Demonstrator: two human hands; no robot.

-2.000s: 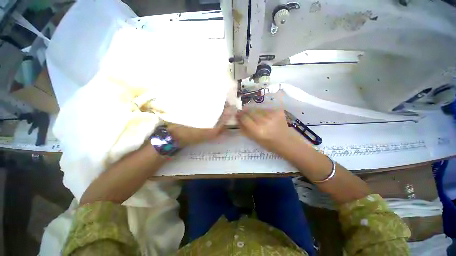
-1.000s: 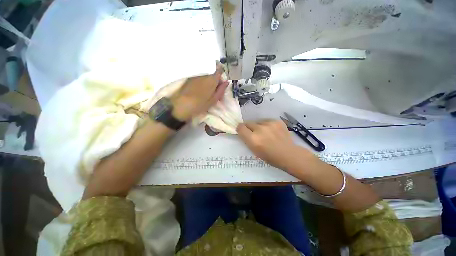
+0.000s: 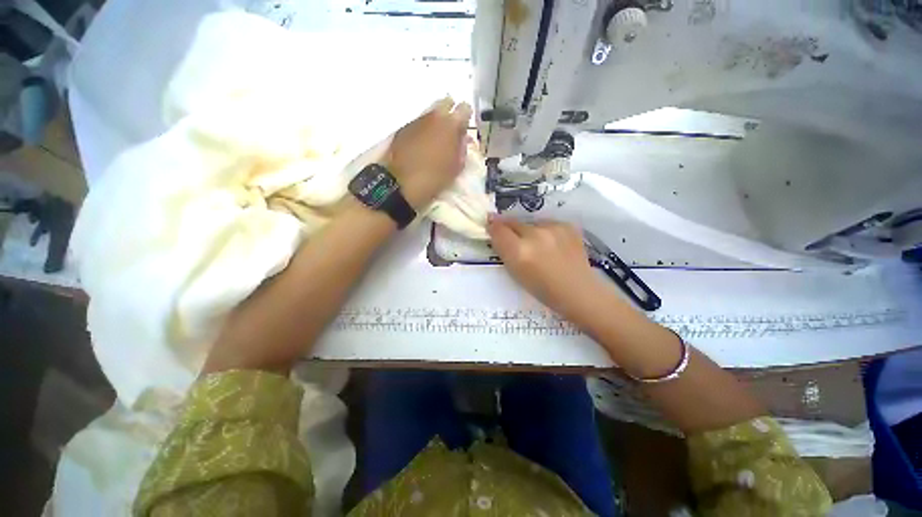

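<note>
The cream garment piece (image 3: 227, 192) lies bunched on the table left of the needle and hangs over the front edge. My left hand (image 3: 433, 149) holds its edge behind and left of the presser foot (image 3: 514, 194). My right hand (image 3: 536, 254) pinches the near edge of the garment just in front of the foot. The white binding strip (image 3: 657, 217) curves from the right across the machine bed to the foot. The needle tip is too small to make out.
Black thread snips (image 3: 629, 278) lie just right of my right hand. The white machine head (image 3: 698, 61) stands over the bed. A printed ruler scale (image 3: 455, 322) runs along the front. A blue crate (image 3: 898, 424) is at far right.
Over the last two seconds my left hand has moved from the front of the foot to behind and left of it. My right hand still holds the garment edge, now gathered into folds.
</note>
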